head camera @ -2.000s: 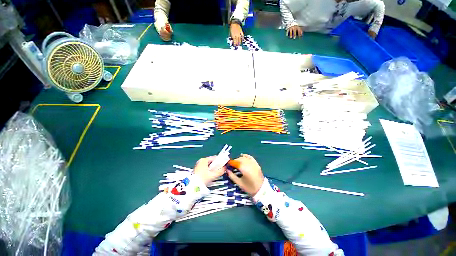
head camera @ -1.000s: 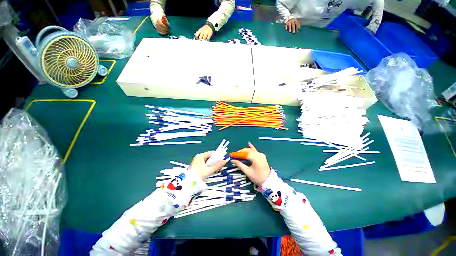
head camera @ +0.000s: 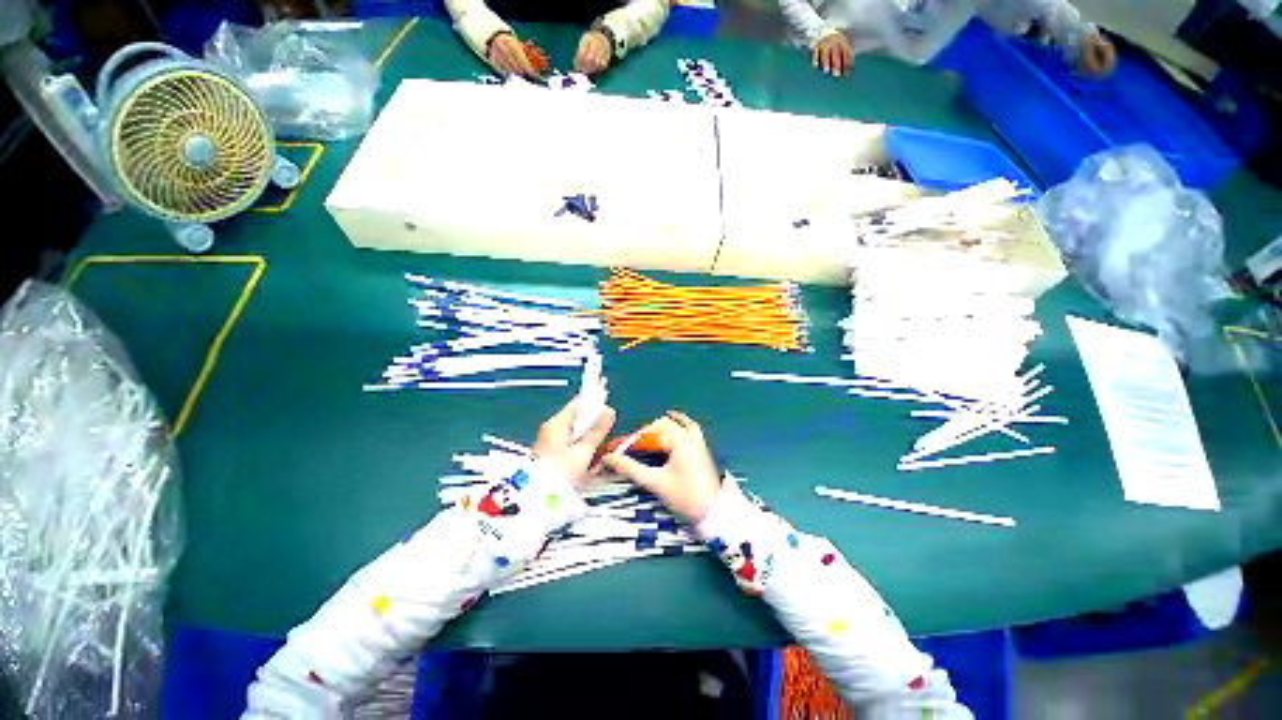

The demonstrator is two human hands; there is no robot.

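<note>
My left hand (head camera: 574, 439) holds a few white tubes (head camera: 591, 387) that stick up from its fingers. My right hand (head camera: 672, 464) is just right of it, with orange at its fingertips; its fingers are closed near the left fingertips, and a short white piece shows there. Whether the right fingers grip that piece is too small to tell for certain. Under my hands and forearms lies a loose heap of white pieces with dark blue bands (head camera: 645, 537), partly hidden by them.
Ahead lie a blue-banded pile (head camera: 492, 338), an orange bundle (head camera: 703, 310) and a large white pile (head camera: 939, 317). Beyond is a long cream box (head camera: 562, 162). A single stick (head camera: 914, 506) and paper (head camera: 1146, 415) lie right. A bag (head camera: 92, 521) and fan (head camera: 193, 148) are left.
My right hand has moved left and slightly down, closer to my left hand. The white tubes in my left hand now point more upright. The view has shifted slightly. People's hands opposite have moved.
</note>
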